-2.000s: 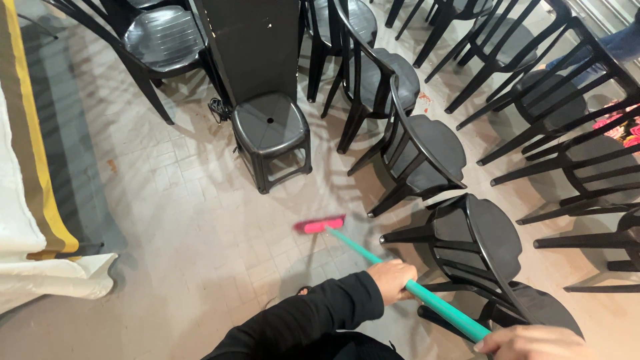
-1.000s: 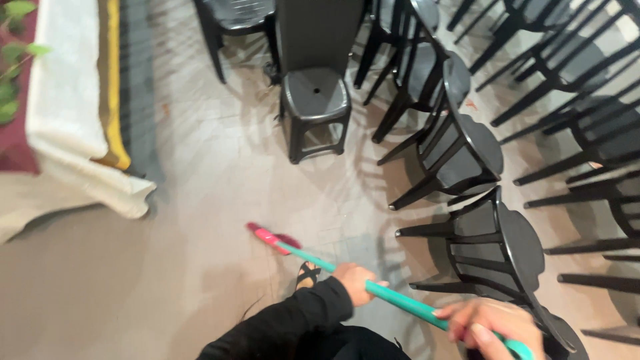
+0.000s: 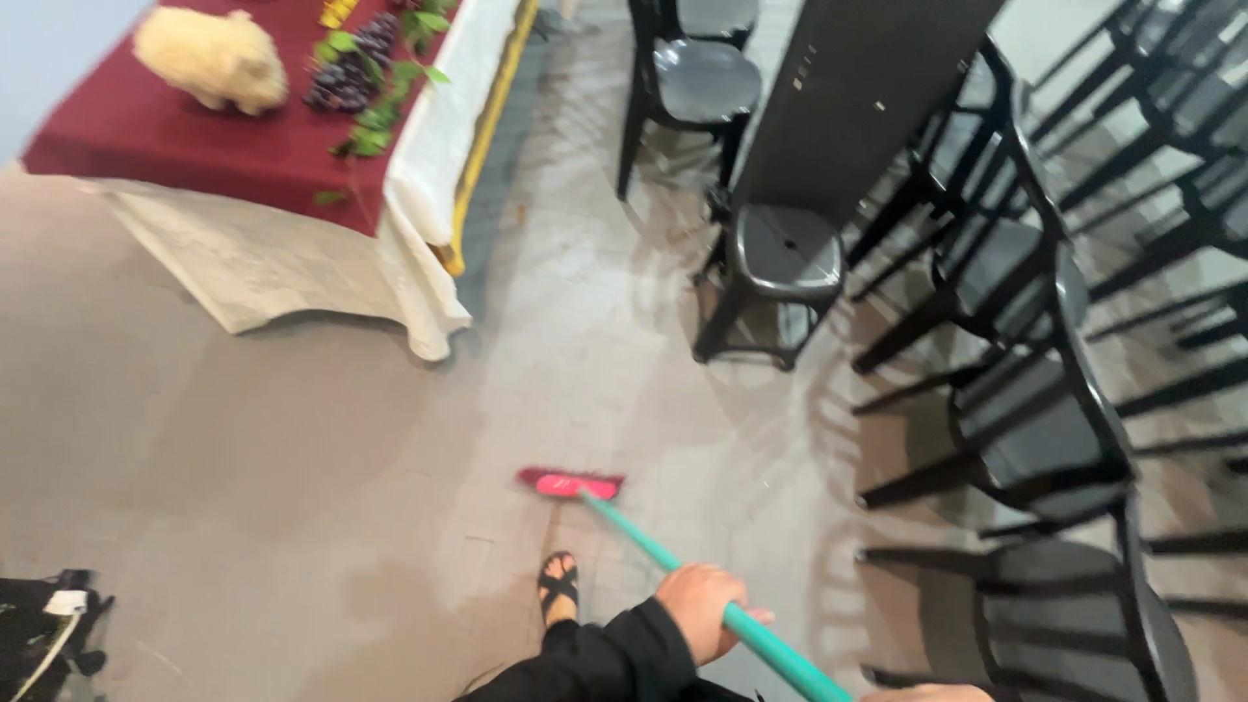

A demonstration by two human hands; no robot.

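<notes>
A push broom with a pink head (image 3: 575, 486) and a green handle (image 3: 780, 653) slants across the floor, its bristles at floor level. My left hand (image 3: 704, 609), below a black sleeve, is wrapped around the middle part of the handle. At the bottom edge, my right hand (image 3: 926, 692) is mostly cut off; it lies at the upper end of the handle, and its fingers are hidden. My sandalled foot (image 3: 559, 585) stands just below the broom head.
Rows of black plastic chairs (image 3: 1043, 429) line the right side. A black stool (image 3: 788, 249) stands before a dark panel (image 3: 848, 97). At upper left, a table with a burgundy cloth (image 3: 195, 156) bears a plush animal (image 3: 210, 58) and grapes (image 3: 341, 78). A white plug (image 3: 66, 600) lies lower left.
The view has shifted left, bringing in more of the table. The broom head has turned from slanting to nearly level across the view. My right hand has slipped mostly out of frame.
</notes>
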